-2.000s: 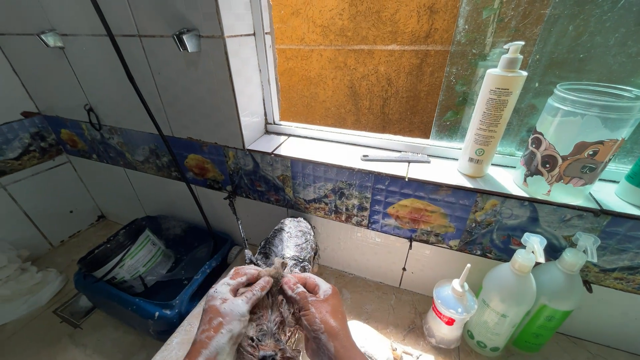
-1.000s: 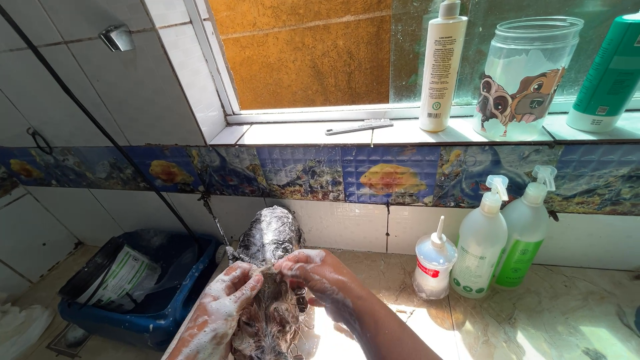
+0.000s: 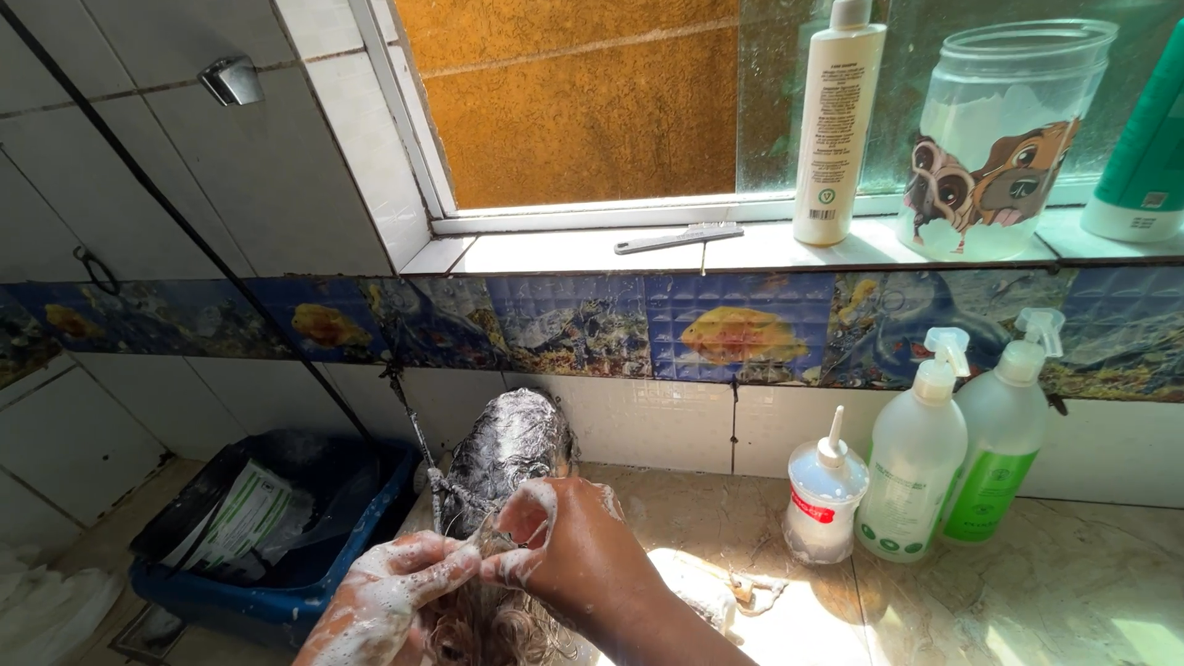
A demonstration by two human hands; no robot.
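A small long-haired animal, seemingly a dog, stands or sits close to the tiled wall, its dark wet coat (image 3: pixel 507 449) foamy above and its fur lighter and curly below. Lather covers my left hand (image 3: pixel 393 587), whose thumb and fingertips pinch a tuft of wet fur. Just right of it, my right hand (image 3: pixel 564 546) bends over the same tuft with its fingertips close together, also soapy. The two hands nearly touch. A dark cord (image 3: pixel 418 430) runs from the wall down to the animal. The animal's face cannot be made out.
At left is a blue plastic tub (image 3: pixel 240 601) with a dark container in it. A nozzle bottle (image 3: pixel 823 518) and two spray bottles (image 3: pixel 911 481) (image 3: pixel 994 462) stand on the right. A comb (image 3: pixel 680 239), a pump bottle (image 3: pixel 837 129), a clear jar (image 3: pixel 999 185) and a green bottle (image 3: pixel 1142 176) occupy the sill.
The view has shifted to the right. My right hand has turned over, its back now arched above the fur, while both hands have stayed close together at the animal.
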